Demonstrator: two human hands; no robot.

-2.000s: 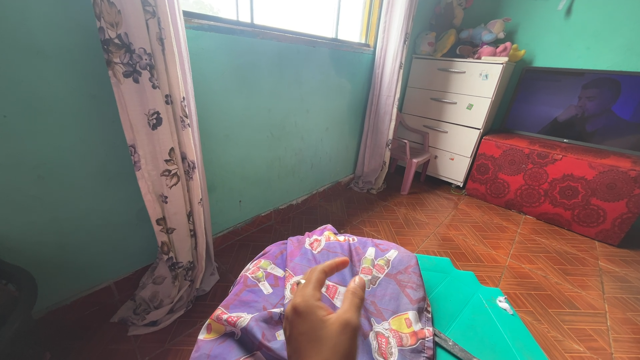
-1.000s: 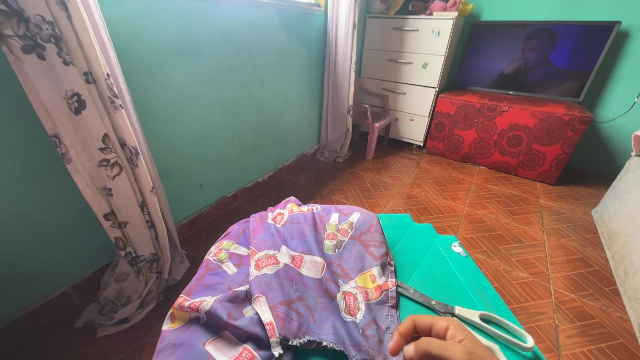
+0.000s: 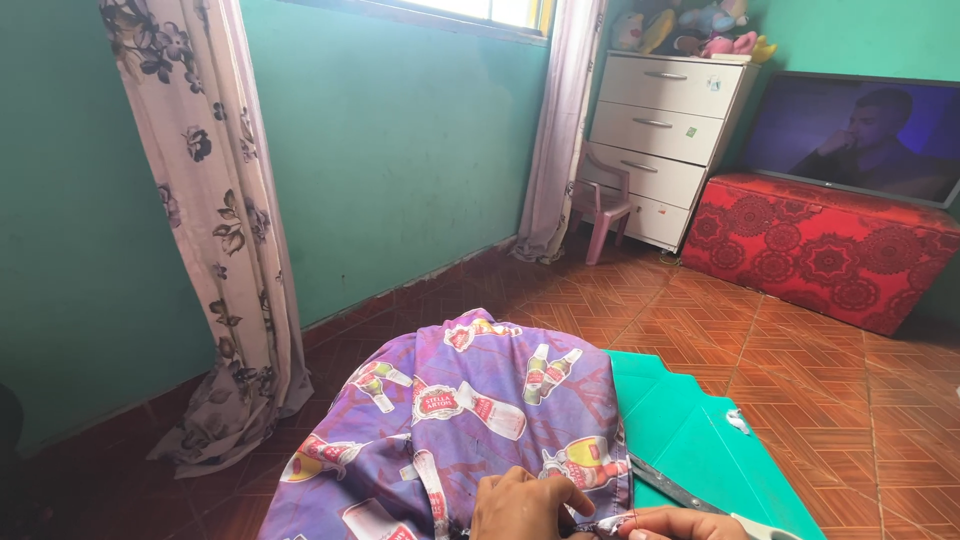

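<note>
Purple fabric printed with bottles and glasses [image 3: 495, 375] lies draped over a teal folded board or surface [image 3: 675, 420] at the bottom middle. My left hand [image 3: 521, 506] rests on the fabric's near edge, its fingers pinching the cloth there. Close on its right, my right hand [image 3: 679, 523] pinches a whitish bit at the same edge, with what looks like a dark thread at the fingertips. Scissors [image 3: 675, 487] with white handles lie on the teal surface, partly under the fabric and behind my right hand. A small white scrap [image 3: 738, 421] sits near the teal surface's right edge.
Floral curtains [image 3: 217, 225] hang beside the green wall at left and centre. Farther back stand a pink child's chair [image 3: 604, 199], a white chest of drawers [image 3: 660, 120] topped with plush toys [image 3: 727, 34], and a red patterned box [image 3: 817, 251] with a television [image 3: 855, 135] on it. The floor [image 3: 795, 360] is tiled.
Both hands are now together at the fabric's near edge; one second ago only one hand showed, open near the scissors. The view has swung right and then back left.
</note>
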